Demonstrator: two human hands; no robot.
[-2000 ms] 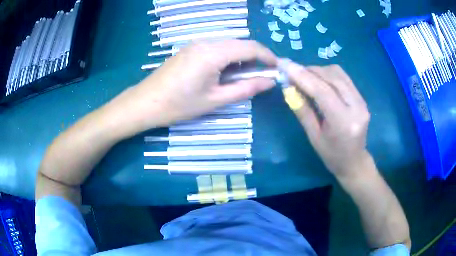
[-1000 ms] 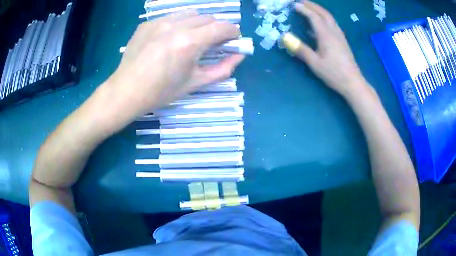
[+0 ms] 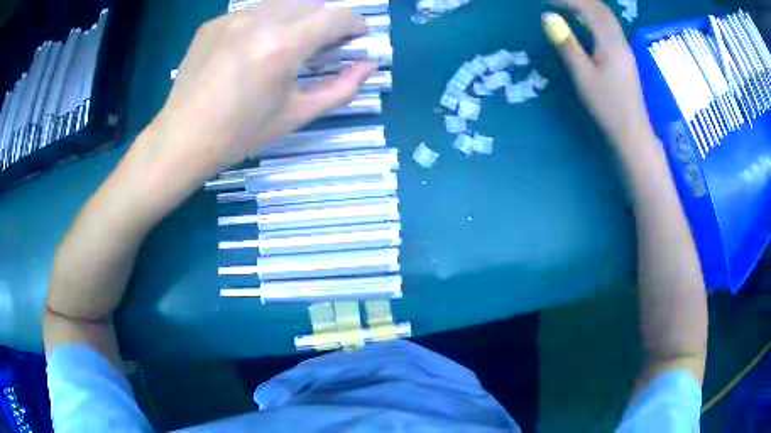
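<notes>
Silver tube assemblies (image 3: 328,216) lie side by side in a row, thin rods projecting left. My left hand (image 3: 245,72) is over the upper part of the row, its fingers around a tube assembly (image 3: 325,61); a rod end (image 3: 175,74) shows left of the hand. The hand hides much of this tube. My right hand (image 3: 604,63) is at the upper right, thumb and fingers apart, nothing visible in it; its fingers reach the top edge. Yellow tape wraps its thumb. Small translucent plastic pieces (image 3: 467,107) lie scattered between the row and my right hand.
A black tray (image 3: 114,127) of tube assemblies is at the upper left. A blue bin (image 3: 689,182) of thin rods is at the right. Yellowish tape strips (image 3: 347,317) lie over a short silver bar (image 3: 303,342) at the near table edge. More plastic pieces (image 3: 435,8) lie at the top.
My right hand has moved from the plastic pieces to the upper right. Pieces from the pile are spread nearer me. My left hand has shifted left and slightly up with the tube.
</notes>
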